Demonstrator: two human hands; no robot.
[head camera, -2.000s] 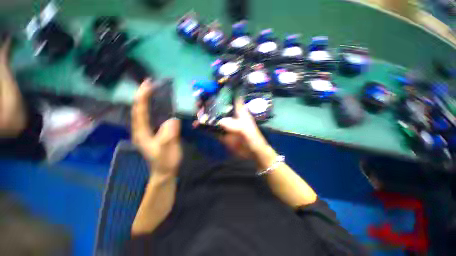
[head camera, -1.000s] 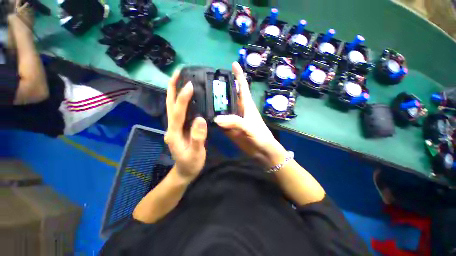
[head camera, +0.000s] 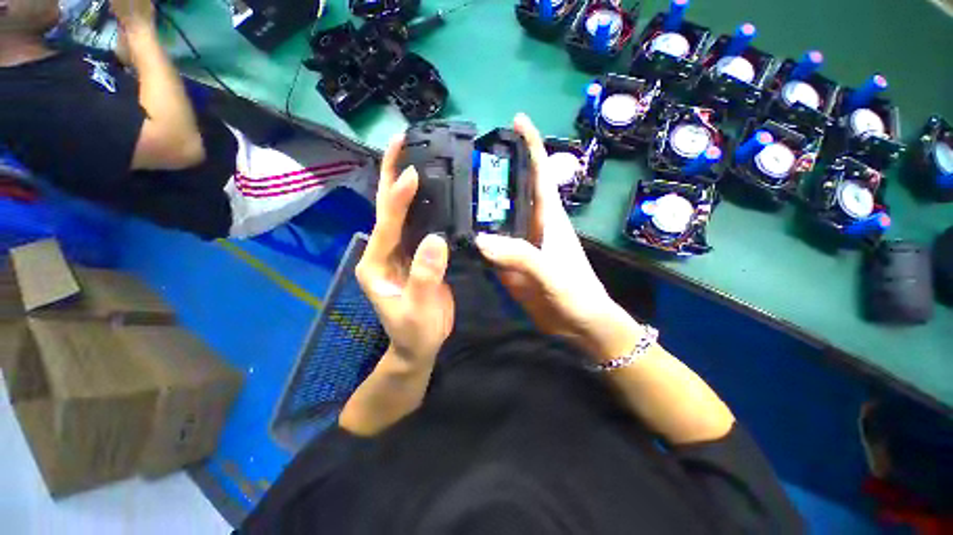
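Observation:
I hold a black housing (head camera: 444, 188) between both hands in front of my body, over the bench's front edge. It has two black parts side by side with a gap between them; a pale and blue inside shows in the gap. My left hand (head camera: 405, 277) grips the left part, the back cover, with the thumb at its lower edge. My right hand (head camera: 559, 266), with a bracelet at the wrist, grips the right part, the front housing (head camera: 519, 188). The far sides are hidden by my fingers.
Half-built units (head camera: 774, 160) stand in rows on the green bench (head camera: 773, 277). Black back covers (head camera: 376, 68) lie piled at the back left. A closed unit (head camera: 899, 282) stands at right. A seated person (head camera: 94, 136), cartons (head camera: 125, 387) and a grey mesh basket (head camera: 324, 345) are at left.
Two seconds ago the cover and the front housing were apart in separate hands; now they are held together. Since one second ago, the view has shifted left and the gap shows blue.

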